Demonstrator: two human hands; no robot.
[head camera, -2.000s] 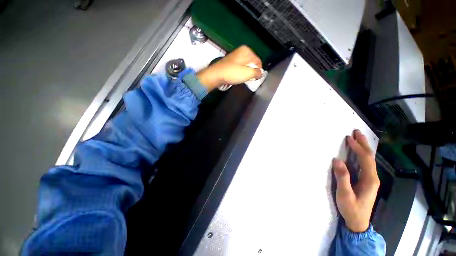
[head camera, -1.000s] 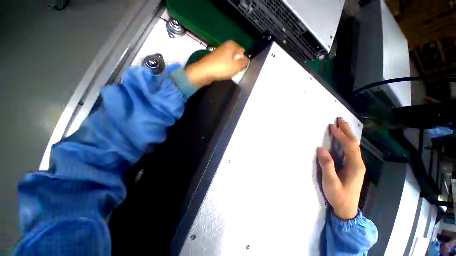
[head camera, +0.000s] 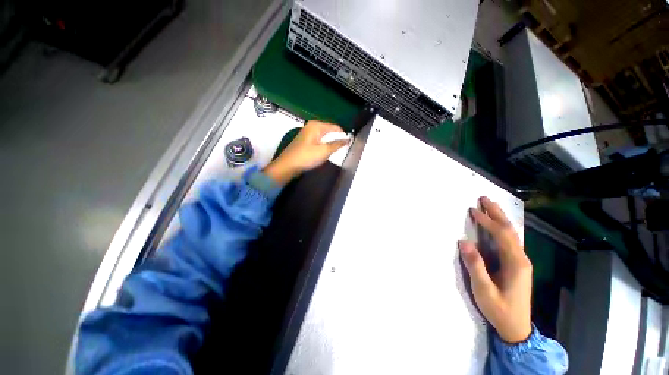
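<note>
A large flat silver server chassis (head camera: 396, 256) fills the middle, small screws on its bright top and a dark side panel (head camera: 315, 264) facing left. My left hand (head camera: 304, 152) is at the chassis's far left corner, closed on a small white wiping cloth (head camera: 335, 137) against the side edge. My right hand (head camera: 502, 275) lies on the chassis top near its right edge, fingers spread, holding nothing. Both hands are bare, with blue sleeves.
Another chassis (head camera: 396, 44) with a perforated grille end stands just beyond on a green mat (head camera: 282, 80). Ball transfer units (head camera: 239, 151) sit on a white plate at left, beside the side rail (head camera: 158, 176). More chassis (head camera: 561, 102) and a black post with cable are at right.
The view has shifted, so more of the far chassis and a dark cart at upper left show. My left hand stays at the far corner with the cloth; my right hand stays on the top.
</note>
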